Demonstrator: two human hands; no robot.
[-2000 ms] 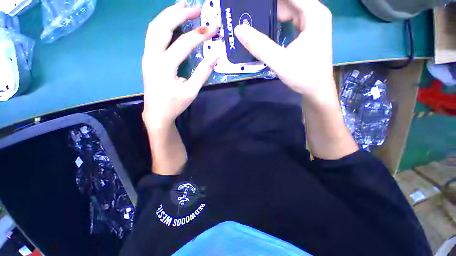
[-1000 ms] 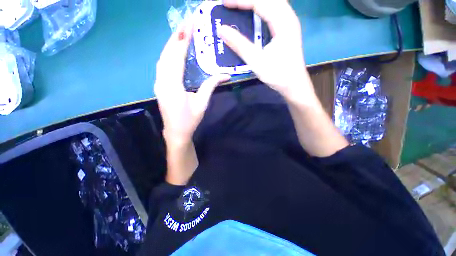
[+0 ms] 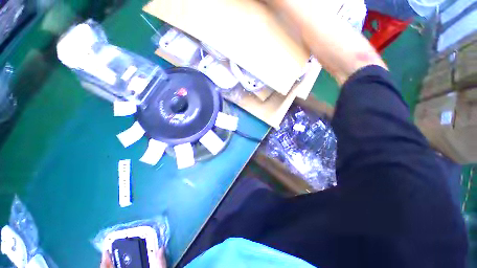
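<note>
The white housing (image 3: 150,236) lies in a crinkled clear bag at the bottom left, with a dark branded unit (image 3: 131,253) on it. My left hand (image 3: 161,257) grips the housing from both sides; only its fingertips show above the bottom edge. My right forearm (image 3: 334,44) reaches up over a large brown cardboard sheet (image 3: 251,36). My right hand is past the top edge, out of the picture. A narrow barcode label strip (image 3: 124,182) lies loose on the green bench.
A round label dispenser (image 3: 180,123) with white stickers around its rim stands mid-bench, beside clear plastic trays (image 3: 112,68). White parts lie by the cardboard. An open carton (image 3: 280,168) of silvery packets is at the bench edge. Bagged housings (image 3: 14,246) lie far left.
The view has swung right, towards the dispenser and cardboard. My right hand has let go of the housing and unit and moved away up over the cardboard. My left hand still holds the housing.
</note>
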